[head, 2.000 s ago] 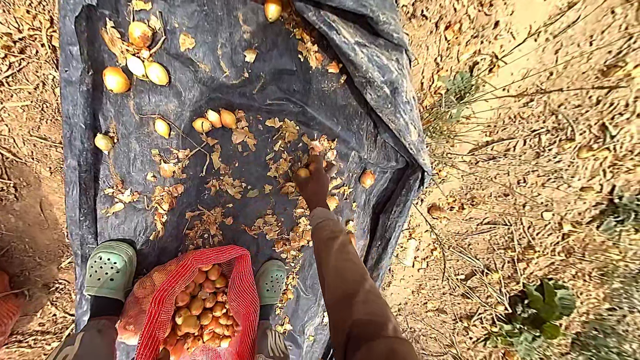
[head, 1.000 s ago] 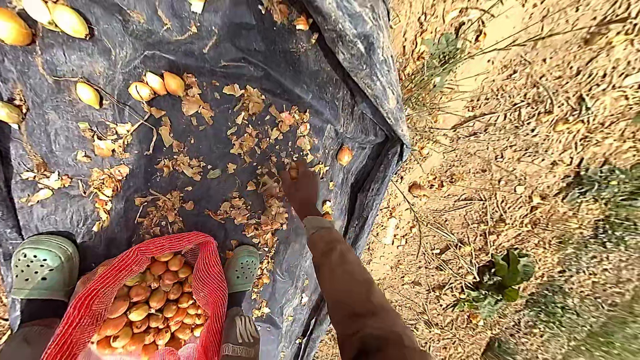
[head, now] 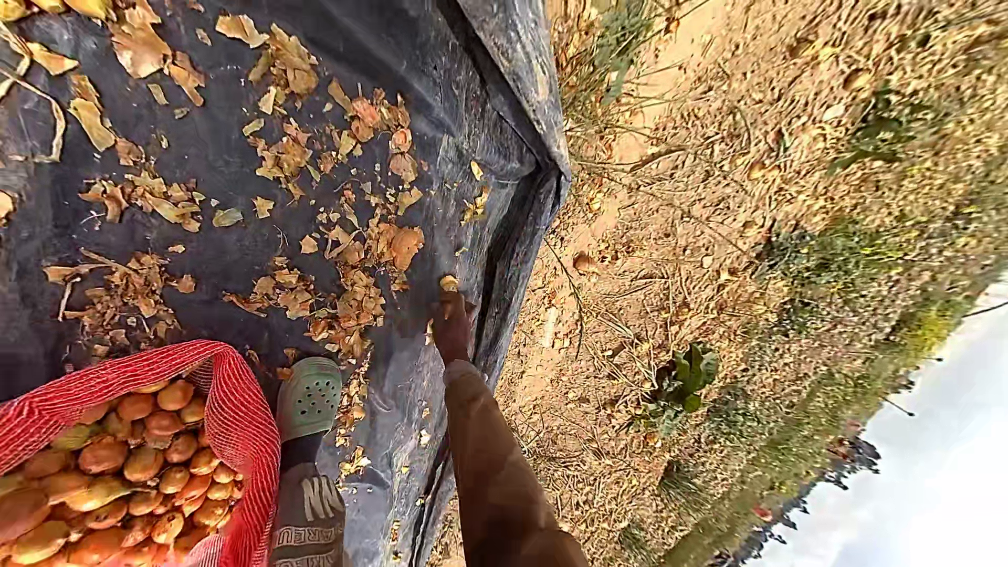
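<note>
My right hand (head: 452, 324), at the end of a brown sleeve, is closed around a small onion (head: 449, 283) near the right edge of the dark plastic sheet (head: 409, 339). Only the top of that onion shows past the fingers. A red mesh sack (head: 244, 417) stands open at the lower left, with many onions (head: 143, 465) inside. My left hand is not in view.
Dry onion skins (head: 362, 303) lie scattered over the sheet. A green clog (head: 309, 398) on my foot stands beside the sack. More onions (head: 93, 6) are at the top left. Dry soil and a leafy plant (head: 687, 378) lie right of the sheet's folded edge.
My right hand has moved from the skins toward the sheet's right edge and now holds an onion there. The onion that lay near that edge is no longer seen at its spot. The view has shifted.
</note>
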